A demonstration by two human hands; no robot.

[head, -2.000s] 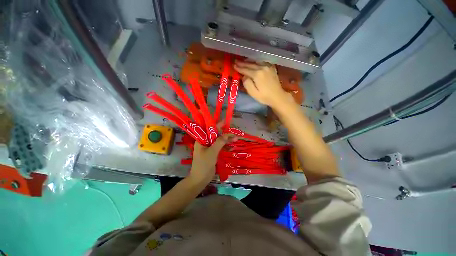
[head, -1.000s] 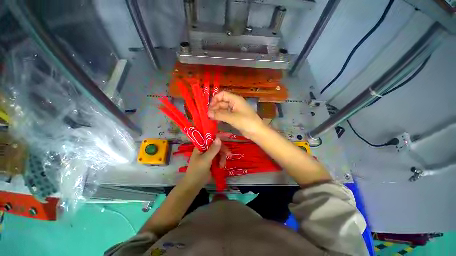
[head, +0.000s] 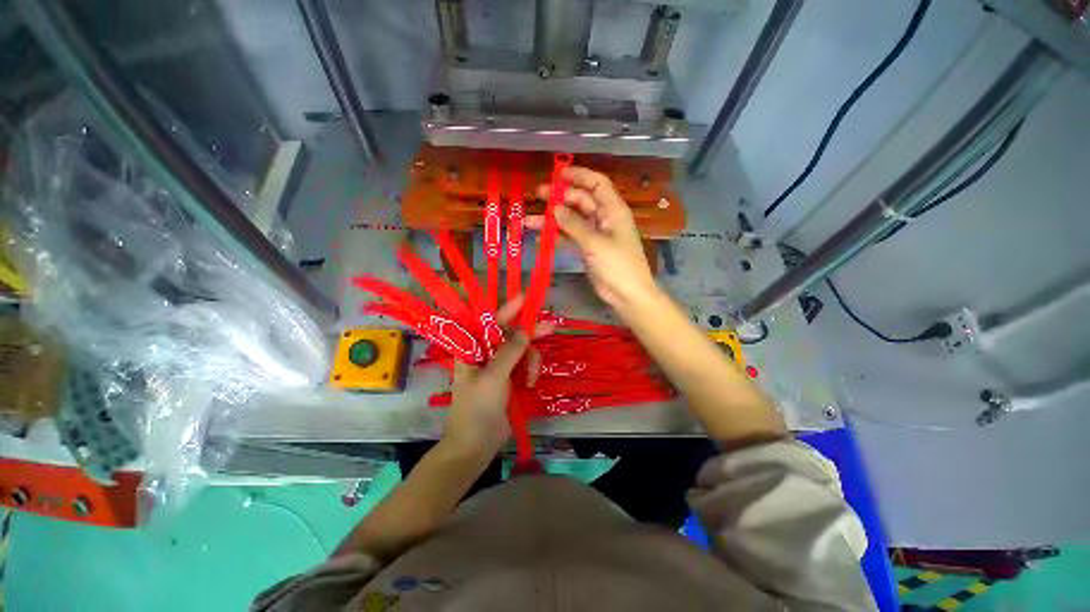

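My left hand [head: 484, 389] grips a fan of red strips [head: 448, 277] with white oval prints, above the front of the press table. My right hand [head: 598, 227] holds the upper part of one red strip [head: 547, 257], its tip at the orange fixture's front; its lower part runs to my left hand. Two red strips [head: 493, 233] lie side by side on the orange fixture [head: 442, 185], their far ends hidden under the silver press head [head: 556, 138]. A pile of red strips [head: 598, 365] lies at the table's front edge.
A yellow box with a green button [head: 367, 359] stands front left; another yellow box [head: 727, 347] is partly hidden behind my right forearm. Crumpled clear plastic [head: 203, 311] and an orange-red control box [head: 72, 493] are at left. Grey posts [head: 837, 251] flank the bed. A blue bin [head: 867, 514] is lower right.
My right hand has moved from the fan up and right to the fixture, now with a single strip. The fan in my left hand has spread lower left. Earlier, my right hand was at the strips on the fixture.
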